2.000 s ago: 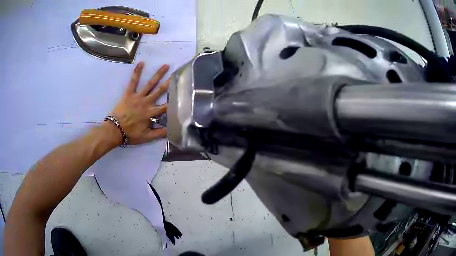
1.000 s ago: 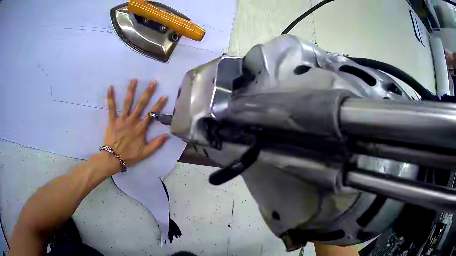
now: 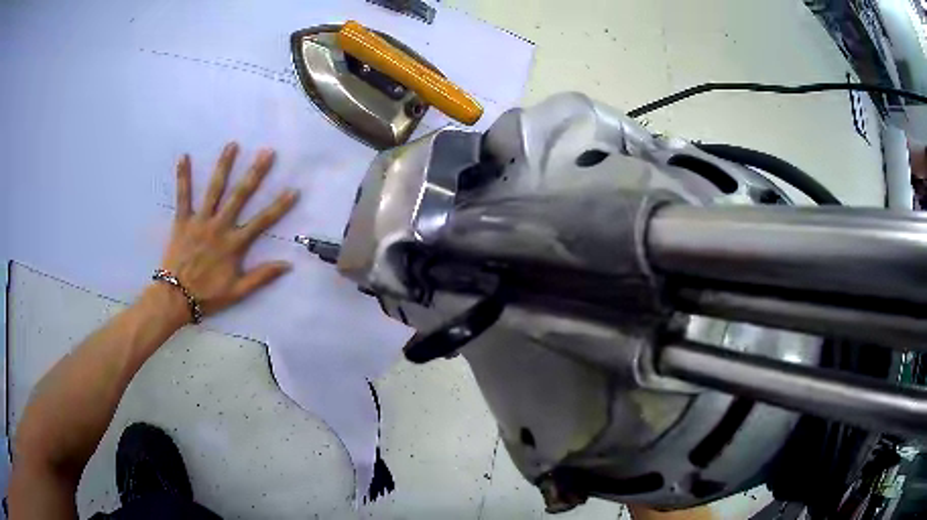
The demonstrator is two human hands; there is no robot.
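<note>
The silver-grey straight-knife cutting machine (image 3: 549, 295) fills the middle and right of the picture. Its thin metal presser foot (image 3: 319, 247) shows at the machine's left front, over the pale lilac paper marker (image 3: 91, 152). My left hand (image 3: 219, 236) lies flat on the paper left of the presser foot, palm down, fingers spread, holding nothing, a short gap from the metal. My right hand is hidden behind the machine; only a bit of skin shows at the bottom edge. A curved, tapering piece of the lay (image 3: 330, 396) reaches down to black frayed ends.
An old iron (image 3: 371, 91) with an orange-yellow handle rests on the paper above the machine's front. A dark metal bar (image 3: 405, 8) is at the top edge. A black cable (image 3: 752, 88) crosses the pale table (image 3: 630, 51). A dark shoe (image 3: 150, 462) shows at the lower left.
My left hand has moved left, away from the machine's front, and its fingers are spread wider from the presser foot. The iron and paper edge appear further right, and the machine sits further left along the lay.
</note>
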